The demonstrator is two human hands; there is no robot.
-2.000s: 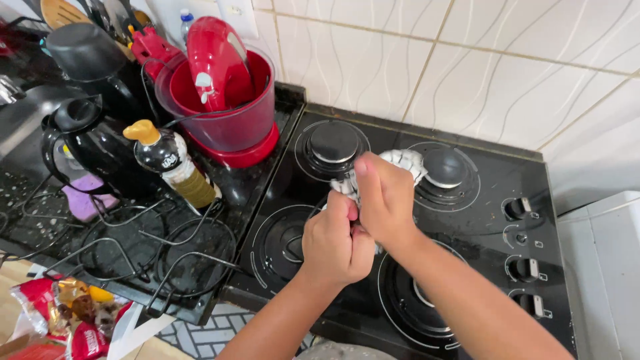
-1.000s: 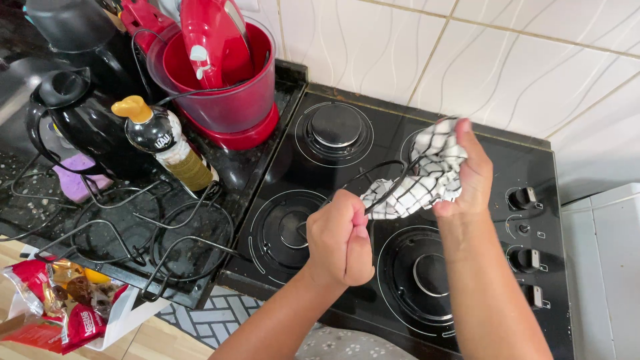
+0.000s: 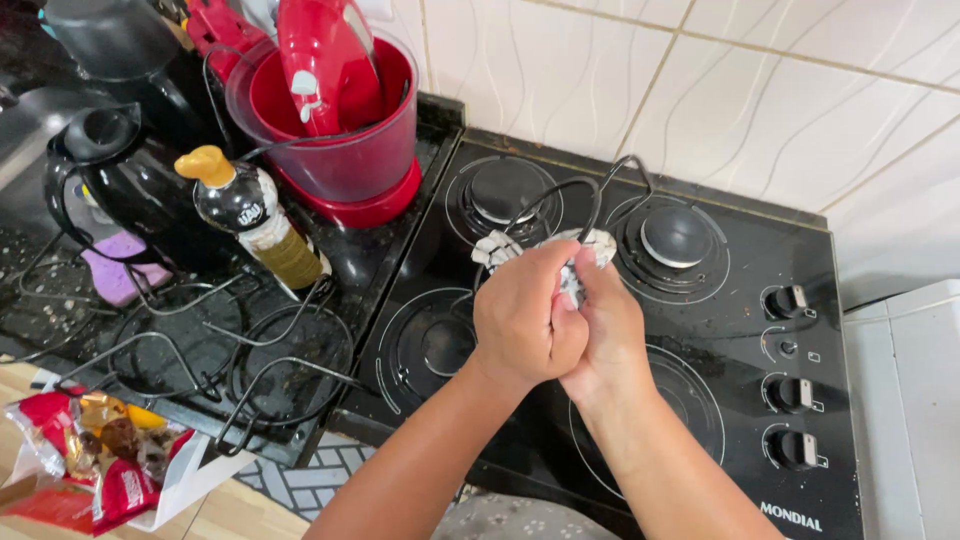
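A black wire pan support (image 3: 592, 196) stands up from a white and black checked cloth (image 3: 495, 249), above a black glass cooktop (image 3: 720, 337). My left hand (image 3: 525, 315) is closed round the bunched cloth and the wire. Pressed against it, my right hand (image 3: 607, 322) grips the same bundle from the right side. Both hands hide most of the cloth and the lower part of the wire. Round burners (image 3: 677, 236) lie behind and beside the hands. More wire pan supports (image 3: 292, 375) rest on the dark stone counter at the left.
Left of the cooktop stand a bottle with a yellow cap (image 3: 262, 225), a black jug (image 3: 142, 187) and a red mixer (image 3: 326, 67) in its bowl. A purple sponge (image 3: 124, 266) lies by the jug. Control knobs (image 3: 791, 394) line the cooktop's right side. Wrapped sweets (image 3: 112, 457) are at lower left.
My right hand has come in from the right to meet my left hand. The cloth, spread out between the hands a second ago, is now bunched inside them round the wire.
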